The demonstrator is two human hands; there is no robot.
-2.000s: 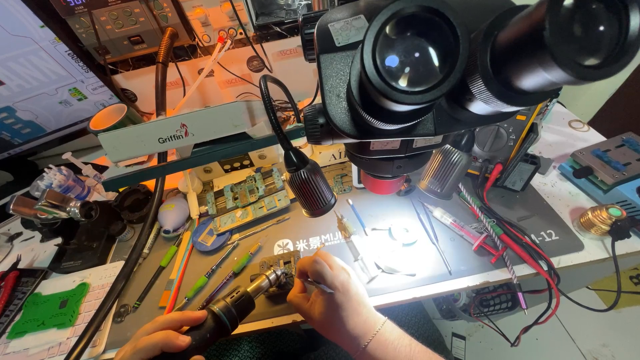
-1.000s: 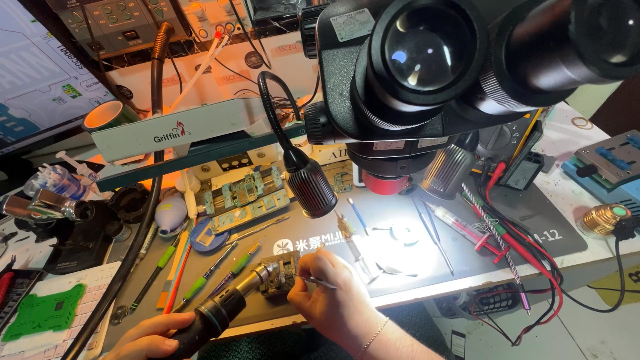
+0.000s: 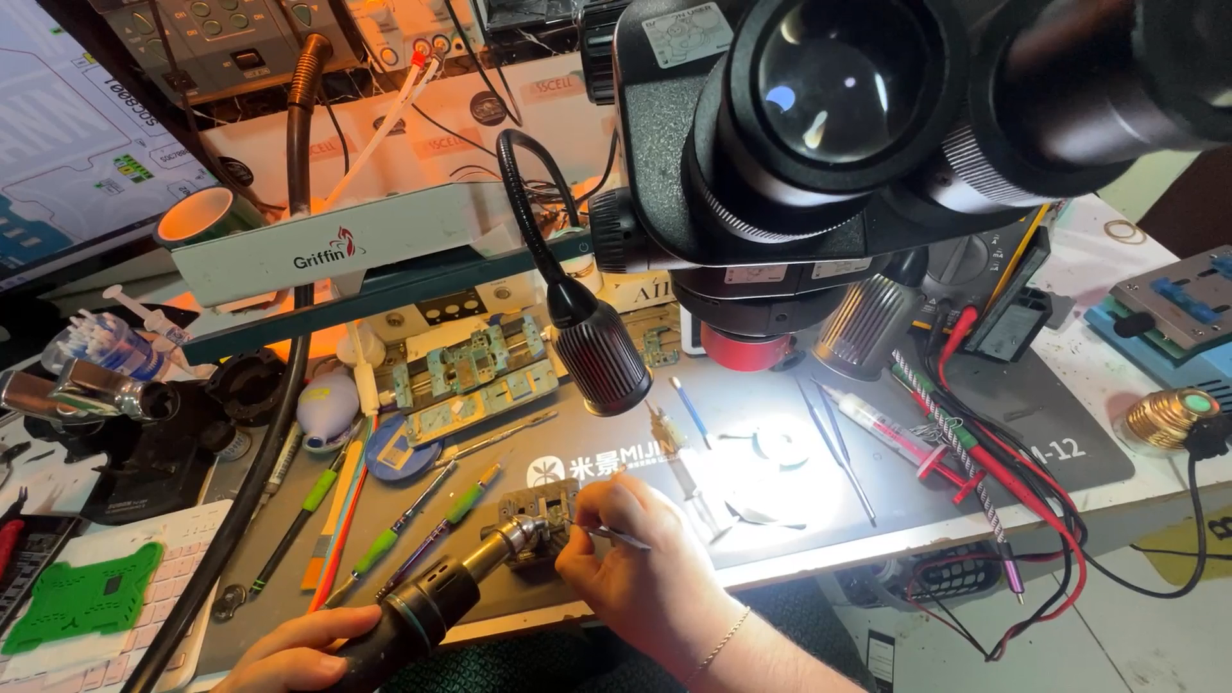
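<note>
My left hand [image 3: 303,654] grips the black handle of a hot air gun [image 3: 423,606] at the lower left. Its metal nozzle [image 3: 500,542] points up and right, close to a small metal fixture [image 3: 527,503] near the mat's front edge. My right hand [image 3: 640,563] pinches a thin metal tool [image 3: 616,537], probably tweezers, at the fixture's right side; the fingers hide its tip. What the fixture holds is too small to tell. Green-gripped hand tools [image 3: 462,505] lie to the left of the fixture.
A stereo microscope [image 3: 712,192] overhangs the right, beside a gooseneck lamp [image 3: 602,361]. A black hose [image 3: 279,433] crosses the left. A board holder [image 3: 481,375], syringe [image 3: 885,428], blue tweezers [image 3: 837,448] and multimeter leads [image 3: 1020,481] lie about. A green board [image 3: 82,597] rests on a keyboard.
The hot air gun's nozzle has shifted slightly across the fixture's near side. My right hand keeps its pinch on the thin tool at the fixture.
</note>
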